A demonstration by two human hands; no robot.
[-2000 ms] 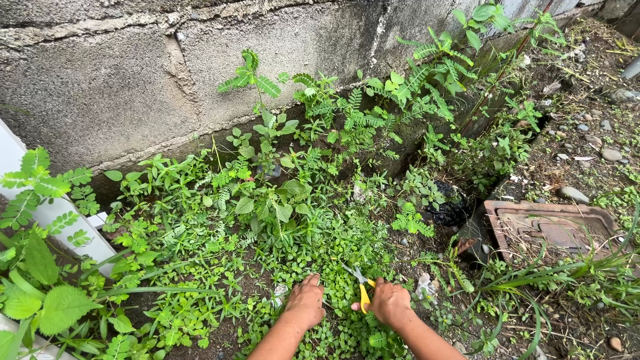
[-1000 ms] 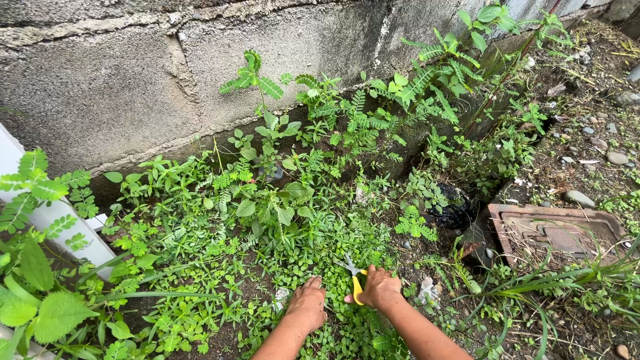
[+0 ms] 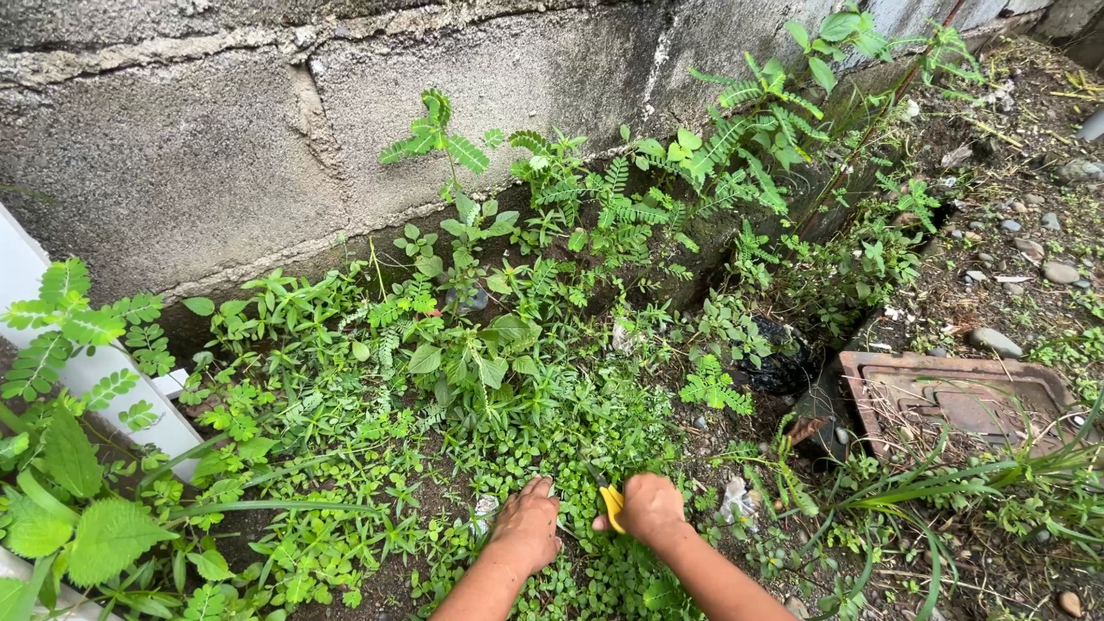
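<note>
My right hand is closed around the yellow handles of a pair of scissors, whose blades point up and left into low green weeds and are mostly hidden by leaves. Just left of it, my left hand rests on the same weeds with its fingertips among the leaves; whether it grips any stems cannot be told. A broad-leaved weed stands taller beyond both hands.
A concrete block wall runs across the back, with feathery-leaved plants along its foot. White panels stand at left. At right lie a rusty rectangular cover, black plastic, a dark gap and stones.
The scissors' blades, plainly visible above the weeds earlier, are now mostly among the leaves. My right hand has turned slightly around the handles. My left hand stays in about the same place.
</note>
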